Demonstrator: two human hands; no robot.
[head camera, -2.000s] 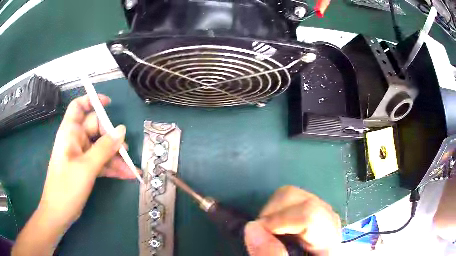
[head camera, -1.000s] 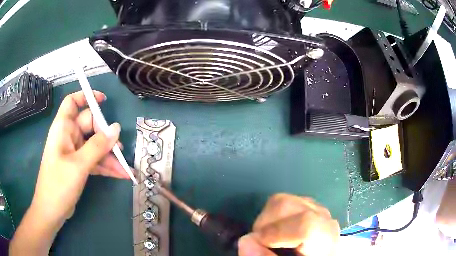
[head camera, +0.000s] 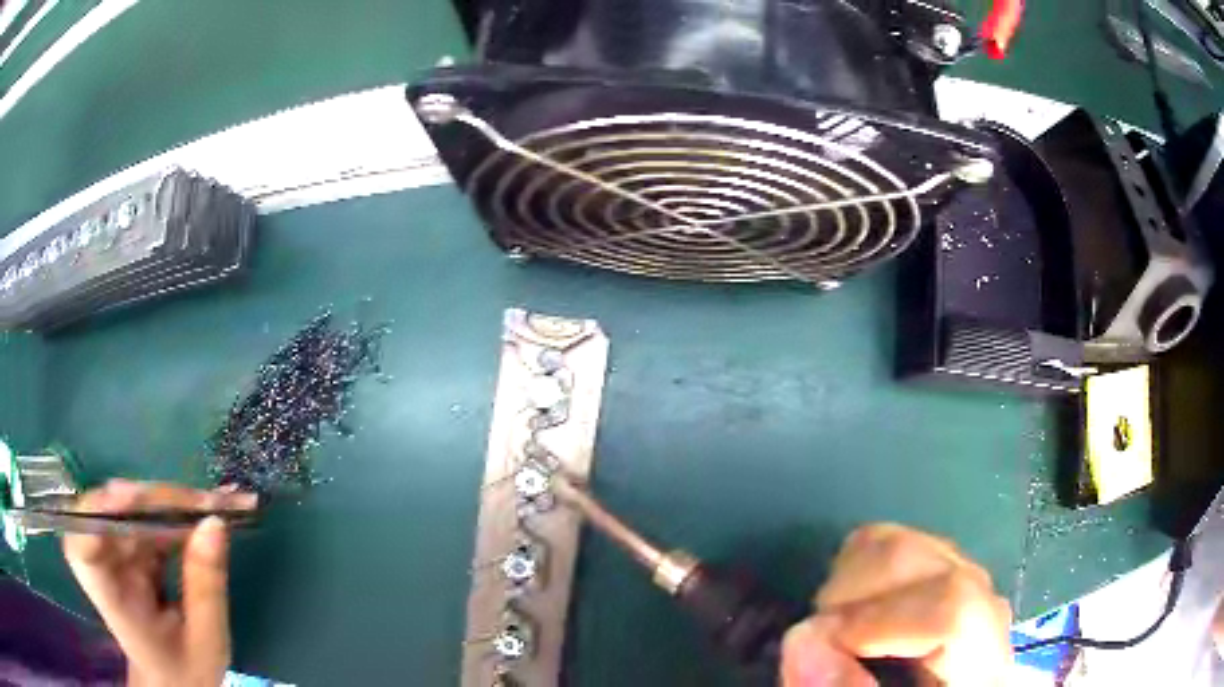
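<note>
The fixture strip (head camera: 571, 443) lies upright in front of me, with several small silvery round parts (head camera: 518, 566) seated in its wavy groove. My right hand (head camera: 899, 611) holds the black-handled soldering iron (head camera: 725, 604); its tip is beside the strip's right part, near a seated round part. My left hand (head camera: 168, 570) holds dark-looking tweezers (head camera: 134, 518), lying nearly level, with their right end at the lower edge of a loose heap of tiny black components (head camera: 295, 403). Whether the tweezers grip a component is too small to tell.
A black fume fan (head camera: 691, 215) stands at the back centre. Stacked fixtures (head camera: 175, 248) lie upper left, a solder spool (head camera: 47, 483) far left. At right are the black waste tray (head camera: 987, 269), iron stand (head camera: 1165, 315) and yellow sponge (head camera: 1118, 436).
My left hand with the tweezers has moved left and down, away from the strip to the heap. The view has shifted left, showing the heap and spool. The iron remains at the strip.
</note>
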